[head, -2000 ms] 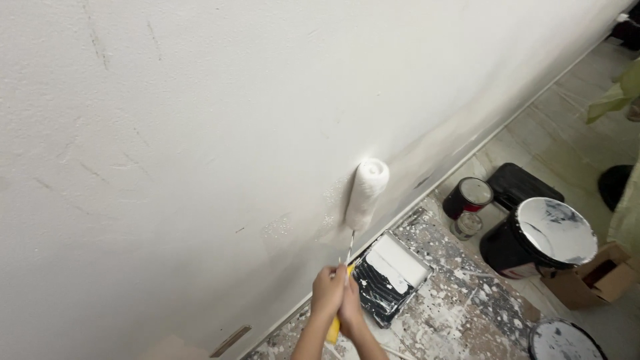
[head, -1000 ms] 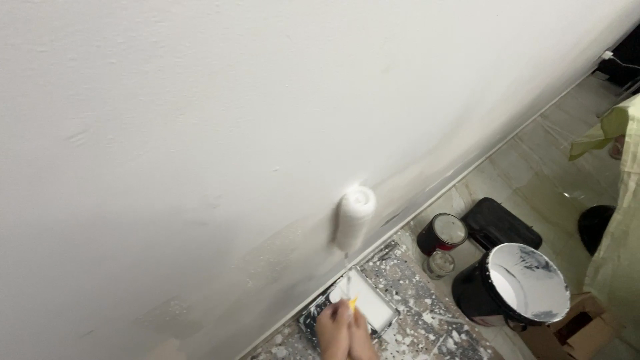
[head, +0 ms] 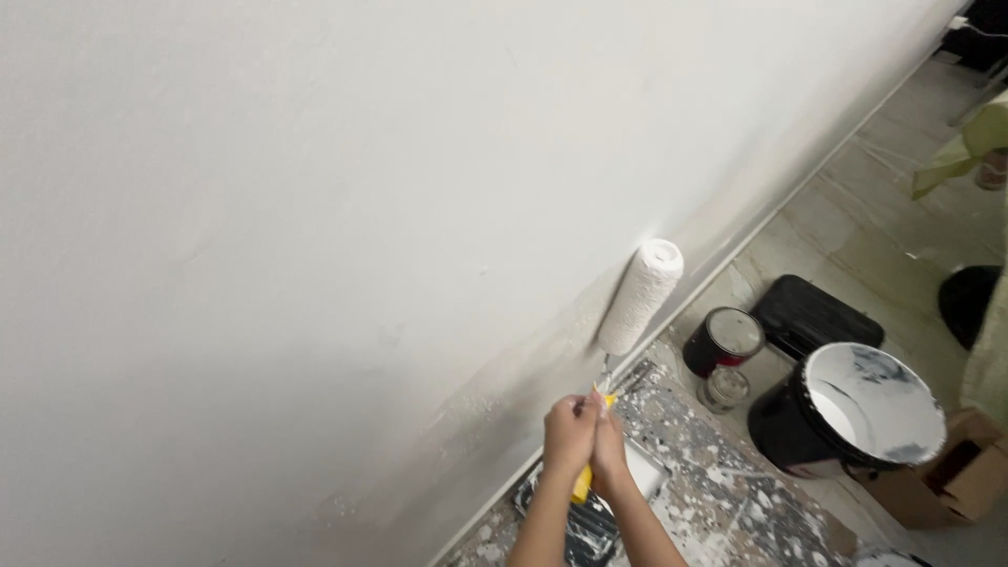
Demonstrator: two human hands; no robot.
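Note:
Both my hands are closed around the yellow handle (head: 581,485) of a paint roller, my left hand (head: 568,435) beside my right hand (head: 609,442), palms close together. Above them, the white roller sleeve (head: 642,298) lies against the light grey-white wall (head: 331,205), low down near the baseboard. Its surface looks wet with white paint. Partly hidden under my forearms, a paint tray (head: 647,472) with white paint rests on the floor.
A paint-spattered floor covering (head: 709,488) runs along the baseboard (head: 728,260). To the right stand a large black bucket of white paint (head: 795,417), a paint can (head: 734,332), a glass jar (head: 724,389), a black case (head: 819,311) and a cardboard box (head: 913,496).
The roller sleeve stays by the lower wall throughout. My hands have risen off the tray area compared with one second ago, still around the handle. The view has shifted somewhat.

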